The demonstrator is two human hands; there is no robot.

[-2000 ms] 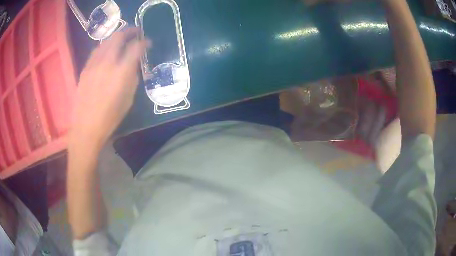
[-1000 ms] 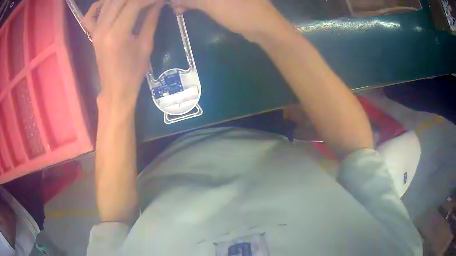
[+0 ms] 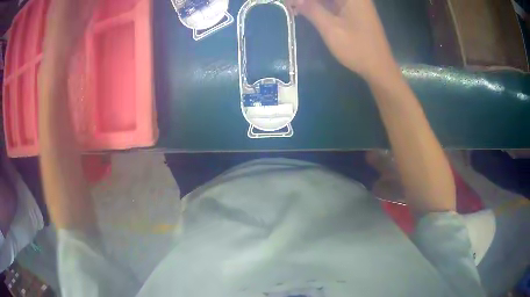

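Observation:
A long oval white housing [image 3: 268,119] lies on the dark-green surface in front of me, its round base towards me and a blue circuit board [image 3: 262,94] inside the base. A thin white outline loop sticks out below. My right hand [image 3: 348,35] is at the top, its fingertips beside the housing's narrow end; whether they hold anything is unclear. My left hand [image 3: 72,14] is blurred over the pink crate and cut off by the top edge; its fingers cannot be made out. A second housing [image 3: 203,14] lies at the upper left, partly out of view.
The pink crate [image 3: 145,75] stands at the left on the green surface [image 3: 348,122]. A brown box-like item [image 3: 494,35] is at the upper right. Below the surface's front edge are a clear bag-like item [image 3: 389,190], red shapes and grey floor with yellow marks.
My left hand has moved from the housing's upper end out over the crate. My right hand has shifted right with the view. Both housings and the crate appear further right and straighter.

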